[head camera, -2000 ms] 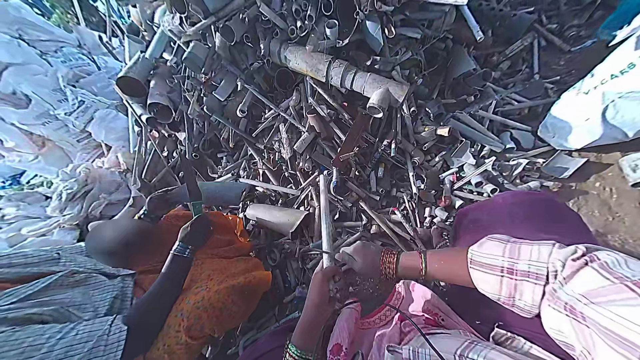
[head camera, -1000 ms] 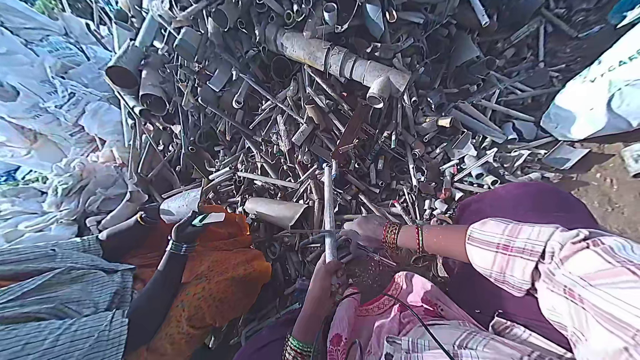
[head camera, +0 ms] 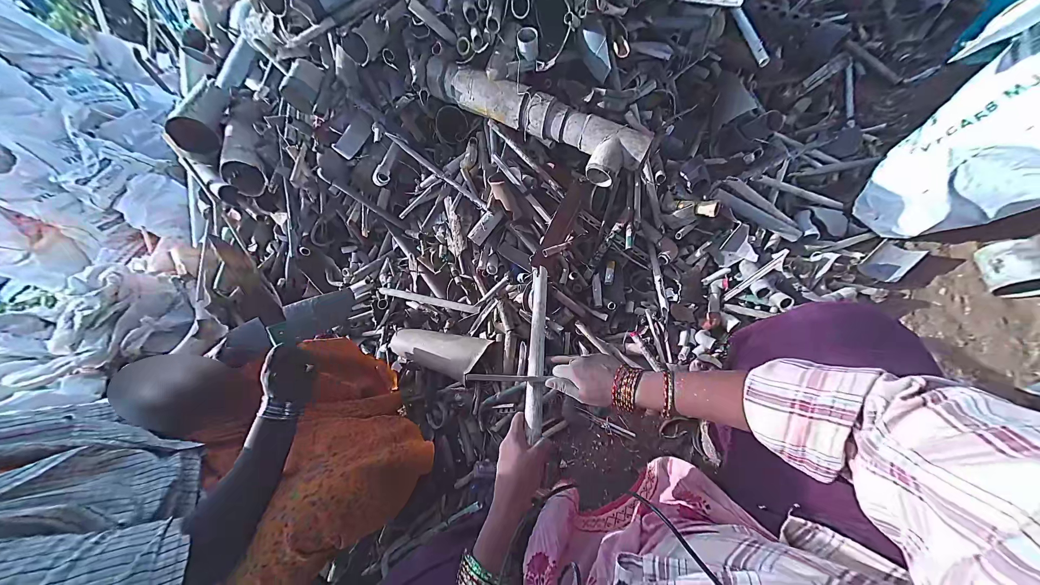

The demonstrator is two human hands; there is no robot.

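Observation:
My left hand (head camera: 522, 461), with green bangles at the wrist, is closed around the lower end of a pale plastic pipe (head camera: 536, 337) that points up and away from me. My right hand (head camera: 587, 380), with red and gold bangles, grips a thin, dark, flat tool (head camera: 508, 378), which may be a blade. This tool lies crosswise over the pipe, its far end reaching left. Just left of the pipe is a wide, pale half-round pipe piece (head camera: 443, 351) on the scrap. What lies inside the closed fingers is hidden.
A heap of scrap plastic pipes (head camera: 479, 203) spreads ahead, with a thick jointed pipe (head camera: 540, 114) on top. A co-worker's hand (head camera: 288, 375) is at the left, beside white sacks (head camera: 73, 244). Another white sack (head camera: 959, 146) stands at the right.
My left hand has moved down toward me, farther from my right hand than two seconds ago. The thin tool now shows across the pipe. The co-worker's hand has moved at the left.

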